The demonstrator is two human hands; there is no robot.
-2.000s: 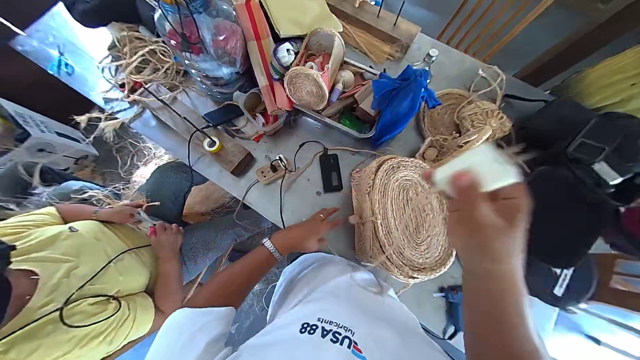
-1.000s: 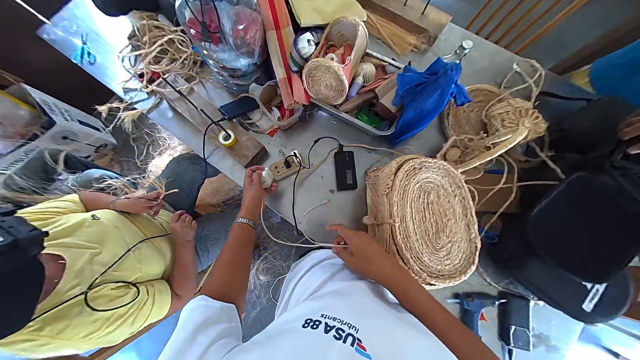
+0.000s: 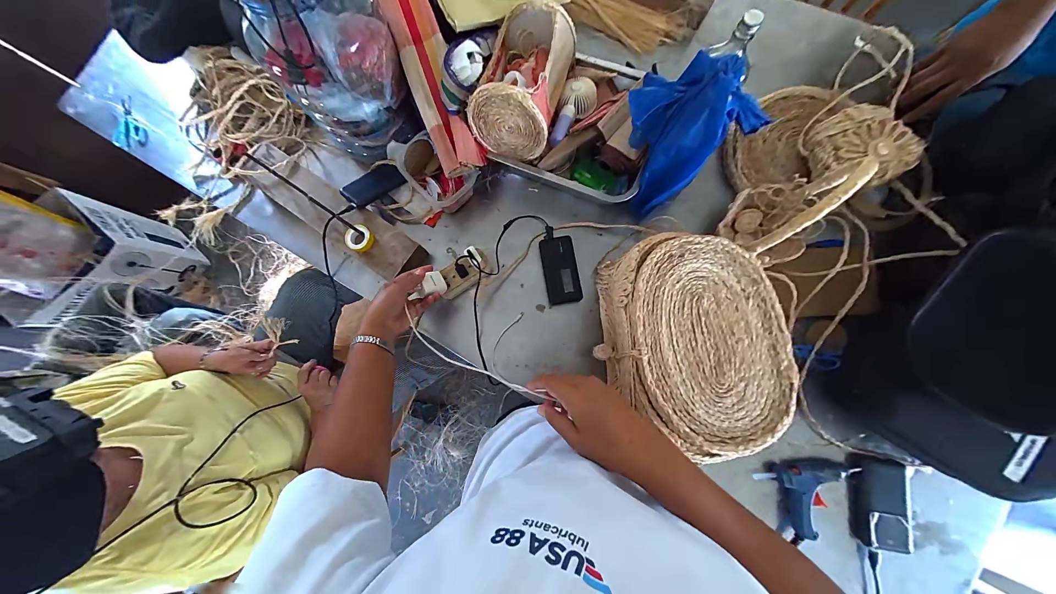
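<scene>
My left hand [image 3: 398, 307] holds a white charger plug [image 3: 429, 284] at the near end of a beige power strip [image 3: 464, 272]. A white cable [image 3: 462, 363] runs from there to my right hand [image 3: 577, 412], whose fingers are closed on it. Right of the strip lies a black power bank [image 3: 560, 268] with a black cable. An oval woven fiber basket [image 3: 714, 346] rests on its side beyond my right hand. Whether the plug is fully seated in the strip, I cannot tell.
A metal tray [image 3: 569, 177] of supplies, a blue plastic bag [image 3: 689, 115] and a glass bottle [image 3: 737, 41] stand farther back. At right are another woven basket [image 3: 767, 148] and a hot glue gun [image 3: 799, 495]. A person in yellow [image 3: 190, 429] handles fibers at left.
My right hand, which held a pale object over the basket two seconds ago, has come down to the cable. My left hand has moved from the bare tabletop to the plug at the power strip.
</scene>
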